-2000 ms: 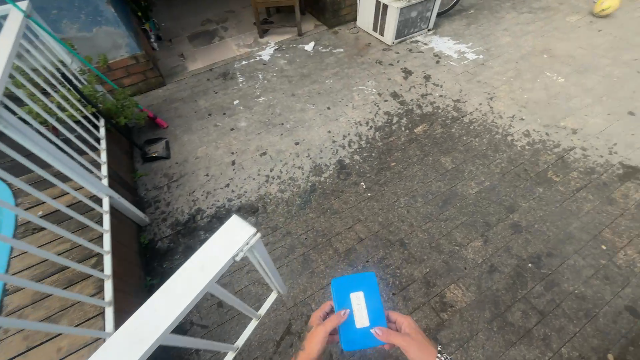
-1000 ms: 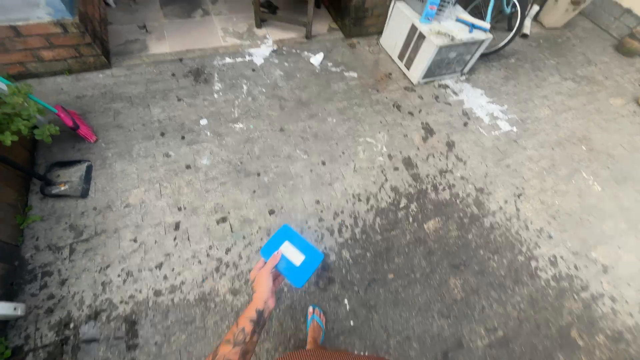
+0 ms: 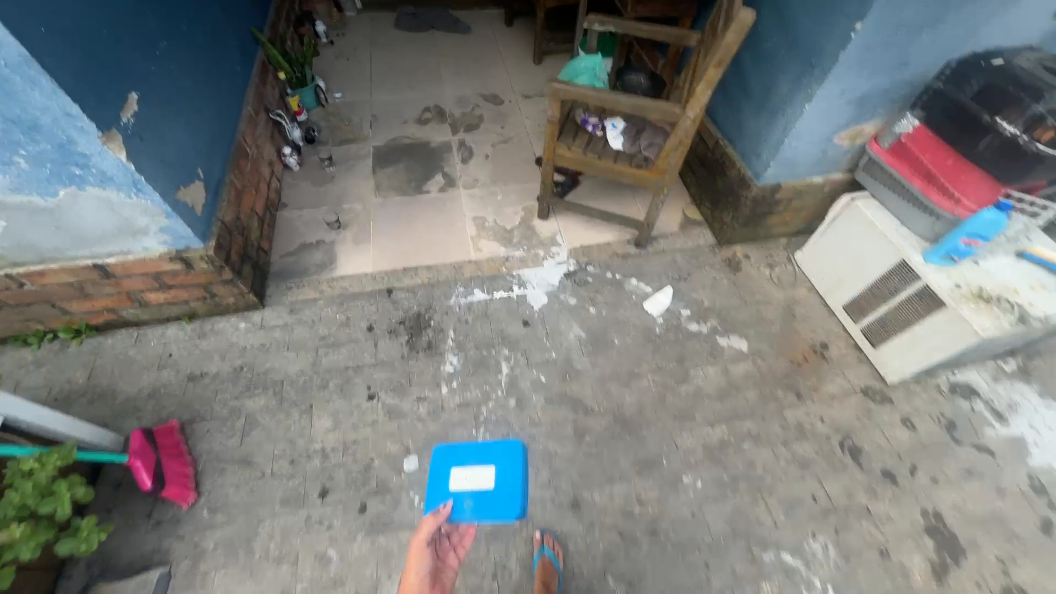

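Observation:
A flat blue plastic box (image 3: pixel 503 487) with a white label is at the lower middle of the head view. One bare hand, which I take as my left hand (image 3: pixel 440 549), grips its near left corner, thumb on top and fingers underneath. My right hand is out of the frame. Just right of the held box, a foot in a blue flip-flop (image 3: pixel 547 561) stands on the grey paving.
A wooden armchair (image 3: pixel 615 169) holding cloths stands on the tiled floor ahead. To the right, an old air conditioner (image 3: pixel 899 297) carries a blue bottle (image 3: pixel 969 235) and a red-and-grey carrier (image 3: pixel 932 177). A pink broom (image 3: pixel 165 464) and a leafy plant (image 3: pixel 49 511) are at left.
Two seconds ago both hands held the blue box; now only the left does. The view has moved forward, away from the white railing and toward the tiled doorway.

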